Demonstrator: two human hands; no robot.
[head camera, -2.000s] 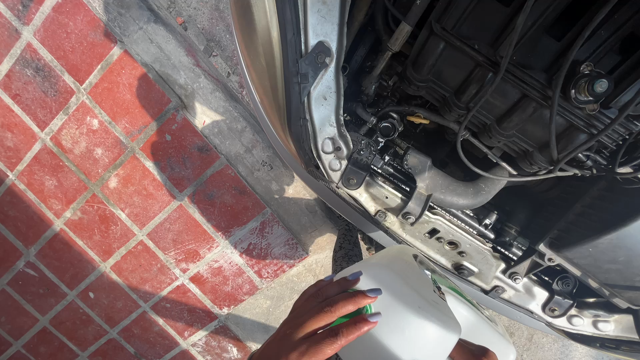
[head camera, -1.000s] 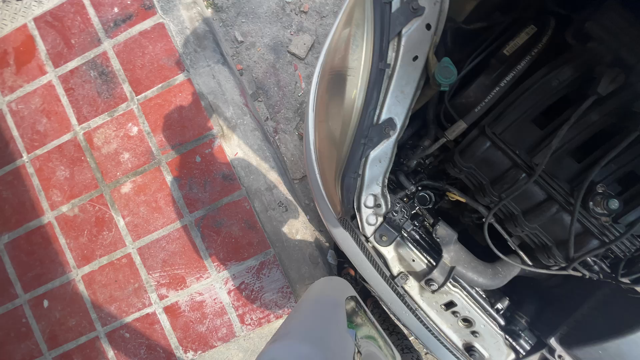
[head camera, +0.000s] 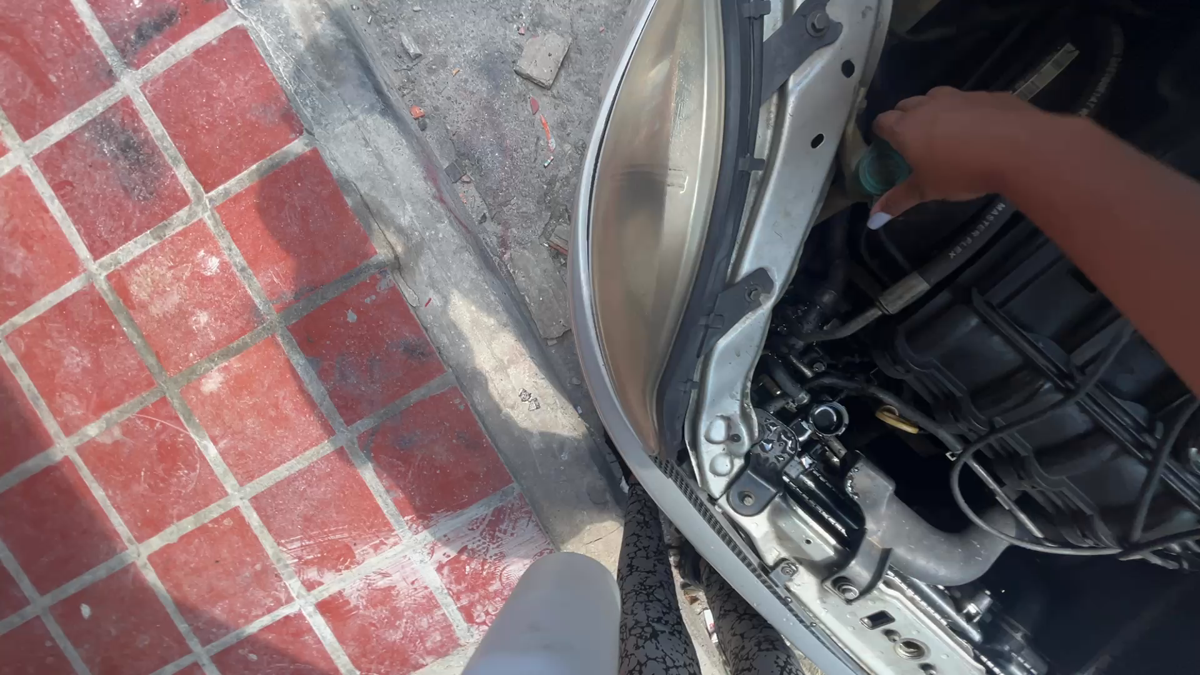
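Observation:
My right hand (head camera: 961, 145) reaches in from the right edge, over the engine bay, with its fingers and thumb around a green reservoir cap (head camera: 883, 169) beside the metal front panel. The cap looks seated on its neck, though the fingers cover part of it. At the bottom, a smooth white plastic bottle (head camera: 553, 619) shows only in part, left of my patterned trouser legs (head camera: 647, 572). My left hand is out of view, so what it holds cannot be seen.
A headlight (head camera: 652, 206) and the metal front panel (head camera: 797, 159) border the bay. Inside are hoses, a black ribbed engine cover (head camera: 1041, 328) and a yellow dipstick handle (head camera: 897, 419). Left lie a concrete curb (head camera: 450, 281), rubble and red tiles (head camera: 262, 403).
My right hand has come into the engine bay and onto the green cap, which was untouched one second ago. The white bottle sits lower in view, and the hand earlier on it has left view.

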